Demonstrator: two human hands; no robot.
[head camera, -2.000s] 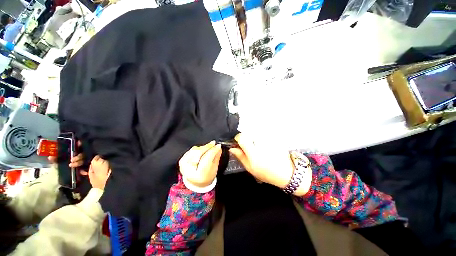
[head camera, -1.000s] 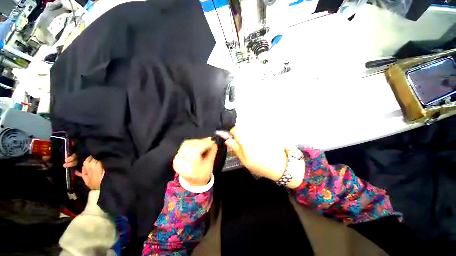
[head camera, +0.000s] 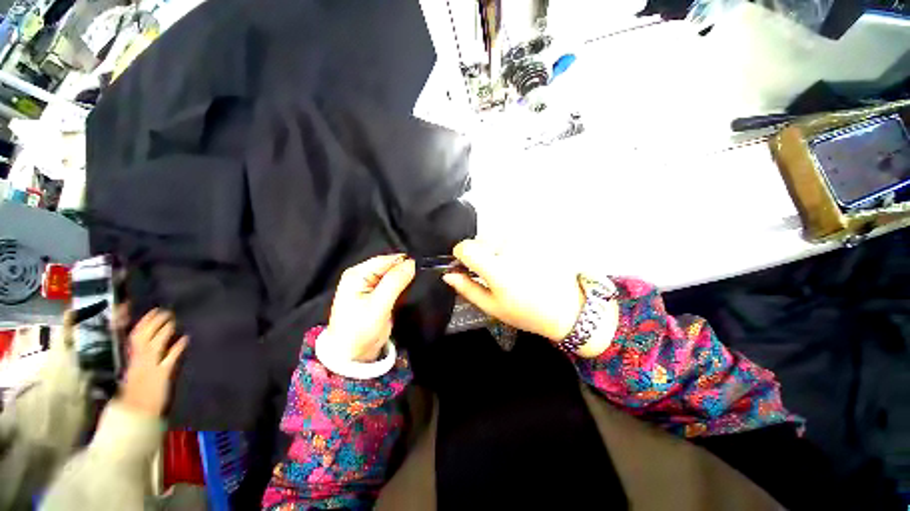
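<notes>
Black fabric (head camera: 299, 170) lies spread left of the white sewing machine and hangs over the front edge. My left hand (head camera: 367, 304) pinches the fabric's edge between thumb and fingertips. My right hand (head camera: 514, 289) is just right of it, with thumb and fingers around a slim dark item (head camera: 436, 263), possibly thread snips, that spans the gap between the hands. Whether its far end touches the cloth is too small to tell. The shiny presser foot and needle area (head camera: 524, 75) is above my hands.
A yellow-brown tray (head camera: 810, 190) at right holds a phone (head camera: 866, 162). A black stick-like tool (head camera: 768, 120) lies beside it. At left, another person's hand (head camera: 150, 361) rests by the fabric, the other holding a phone (head camera: 95, 311). A blue crate (head camera: 222, 464) is below.
My left hand has moved left and slightly up, widening the gap from my right hand, and the dark item now shows between them. The other person's hand and phone have shifted left.
</notes>
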